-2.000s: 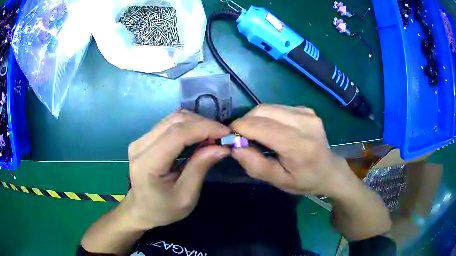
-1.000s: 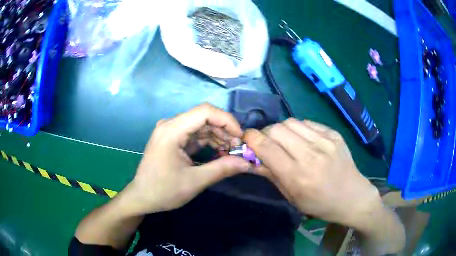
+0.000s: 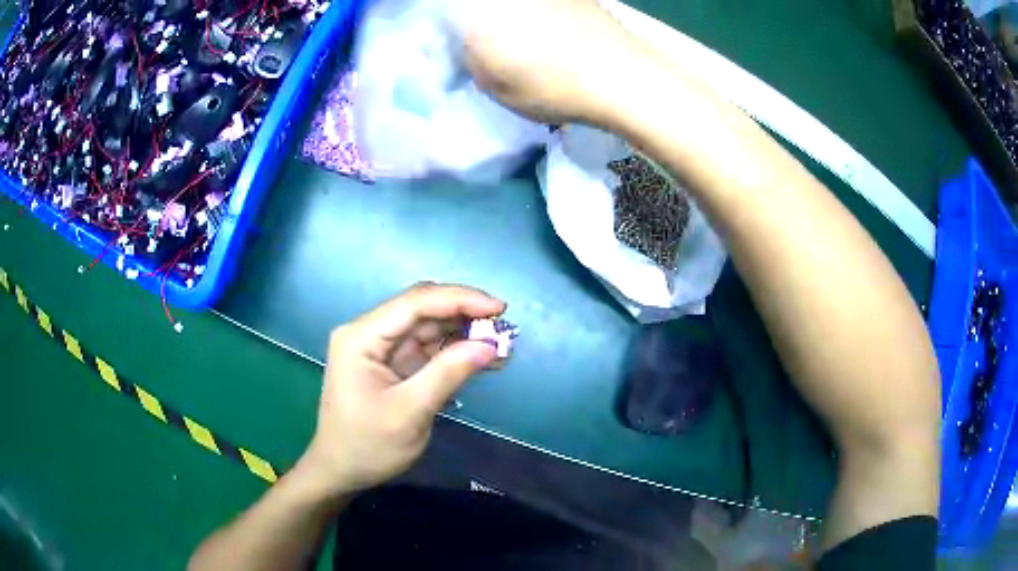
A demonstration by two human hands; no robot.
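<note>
My left hand point(image 3: 385, 385) is bare and holds a small pink unit point(image 3: 489, 335) between thumb and fingertips, above the bench's front edge. Its far end looks dark and silvery. My right hand point(image 3: 536, 67) is at the top centre, over the clear plastic bag point(image 3: 435, 123); its fingers are blurred and partly hidden, so I cannot tell whether they hold anything. Small pink pieces point(image 3: 335, 134) show at the bag's left side. The white screw bag point(image 3: 586, 212) stands open below my right forearm, with a heap of screws point(image 3: 651, 212) in it.
The left blue tray point(image 3: 251, 167) is heaped with black, red-wired parts. The right blue tray point(image 3: 960, 335) holds some dark parts. A dark flat pad point(image 3: 668, 379) lies below the screw bag. Another box of parts point(image 3: 971, 67) is at the top right. The electric screwdriver is not visible.
The view has swung left. My right hand has left the pink unit and reached up to the clear bag. My left hand still holds the unit.
</note>
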